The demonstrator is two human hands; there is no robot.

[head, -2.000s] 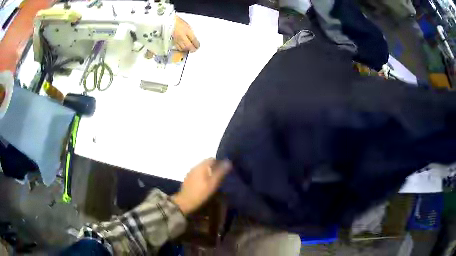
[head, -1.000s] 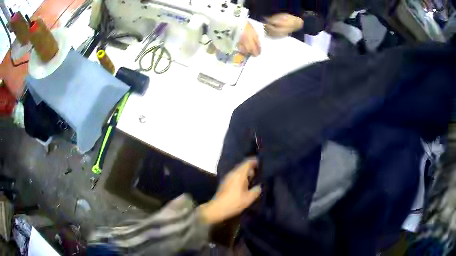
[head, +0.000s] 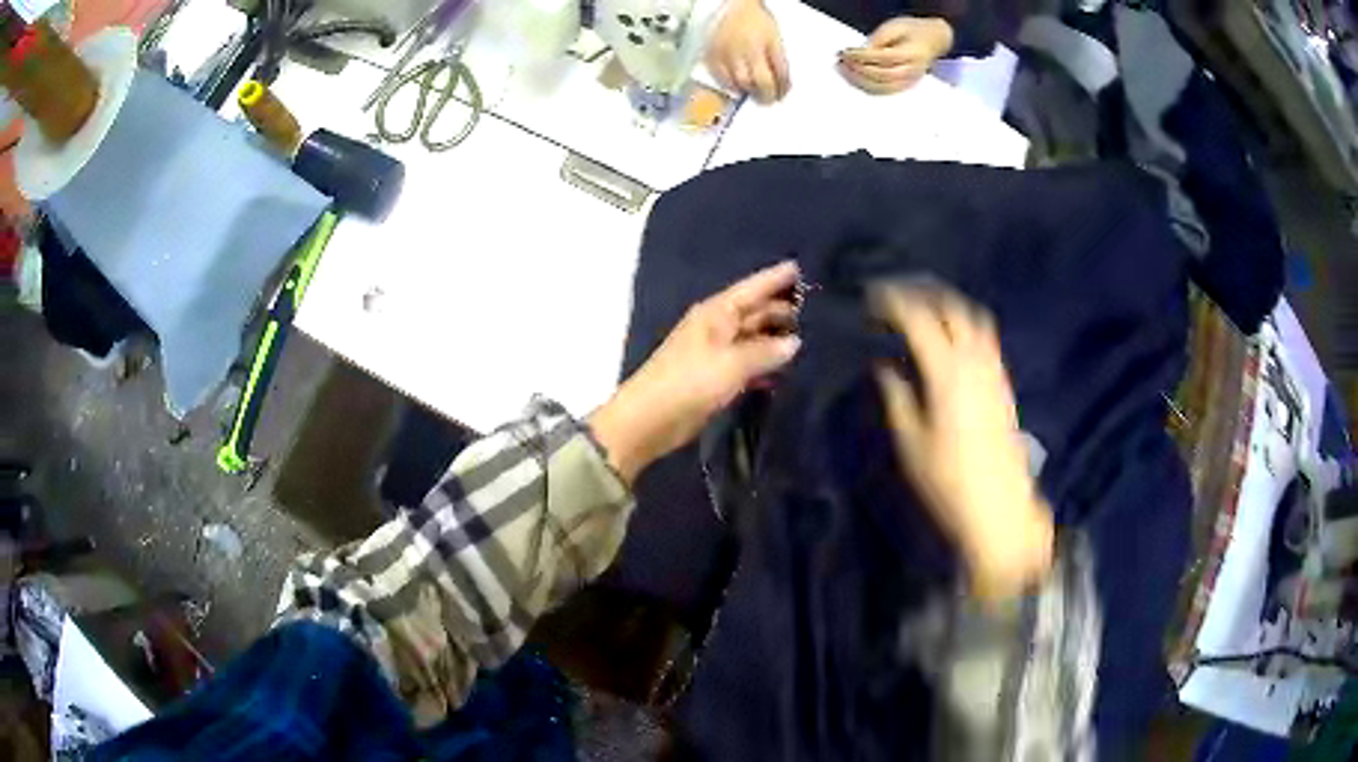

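Observation:
A dark denim garment lies spread over the right part of the white table and hangs down over its front edge. My left hand is at the garment's left part, with fingers bent and thumb apart near its tips; whether it pinches cloth is unclear. My right hand is over the middle of the garment, blurred, with its fingers spread. A small light grey patch shows beside my right hand.
The sewing machine head is at the top. Shears, a black mallet and a yellow spool lie left. Blue-grey cloth hangs far left. Another person's two hands rest across the table.
The garment has come down and lies flatter over the table. My right hand has come into view above it. My left hand has moved up. The view has shifted, with the machine now higher.

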